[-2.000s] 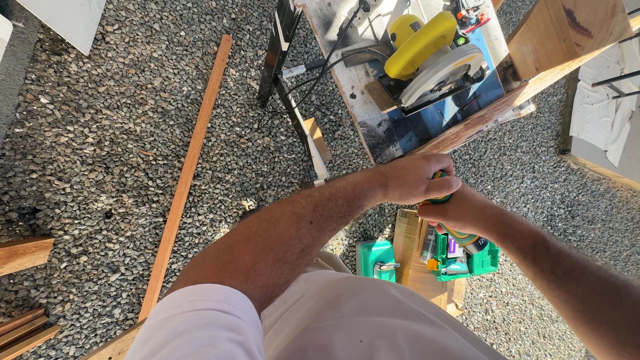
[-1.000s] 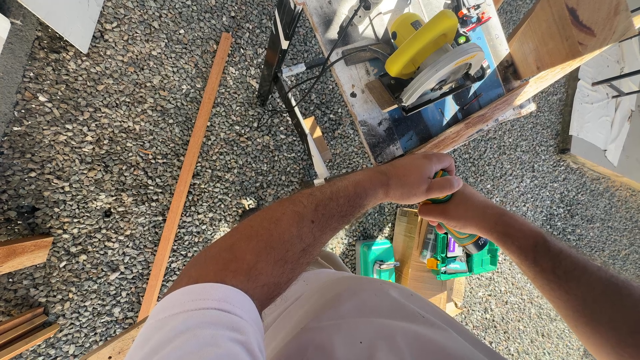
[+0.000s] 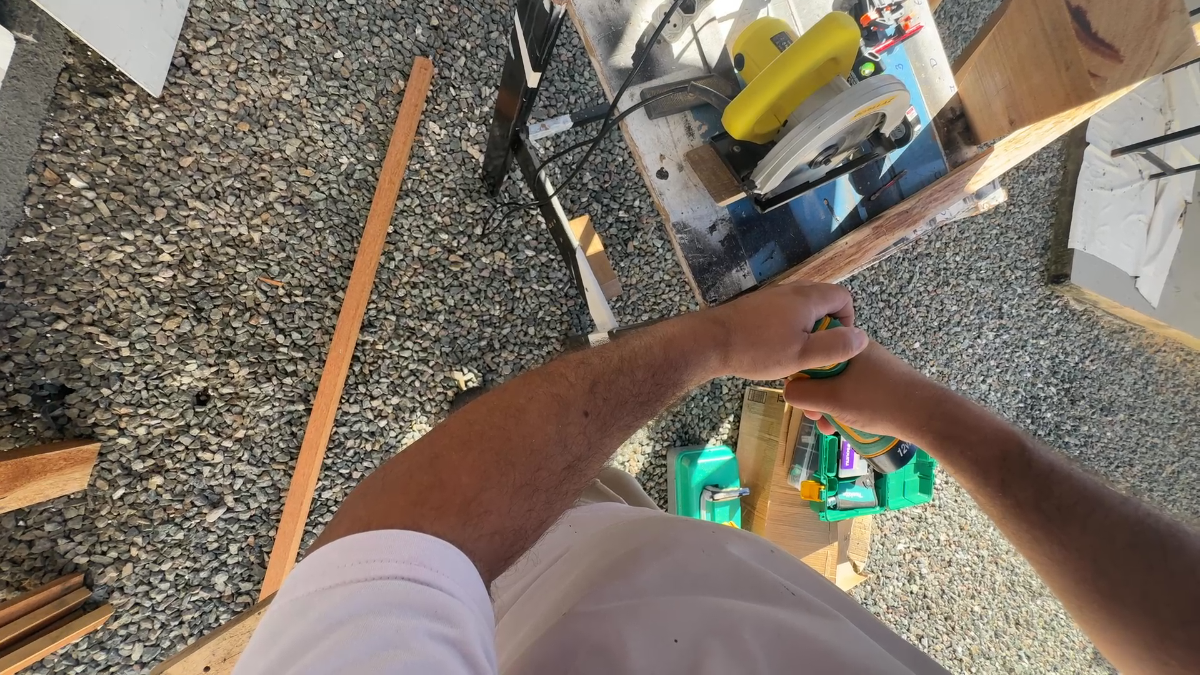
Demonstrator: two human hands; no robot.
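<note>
A green and orange cordless power tool (image 3: 872,442) with a black battery end is held in both hands. My left hand (image 3: 787,330) closes over its upper end, beside the edge of a wooden board (image 3: 900,220). Just below and to the right, my right hand (image 3: 858,389) grips its handle, touching my left hand. The tool's front end is hidden by my hands. Above them a yellow circular saw (image 3: 797,80) lies on a paint-stained worktable (image 3: 670,202), with a small wood block (image 3: 715,174) beside its base.
Below my hands, an open green case (image 3: 905,483) and another green case (image 3: 689,469) rest by cardboard (image 3: 783,516). A long wooden strip (image 3: 352,319) lies on the gravel at left. A black metal leg (image 3: 553,202) and a cable (image 3: 600,141) stand beside the worktable.
</note>
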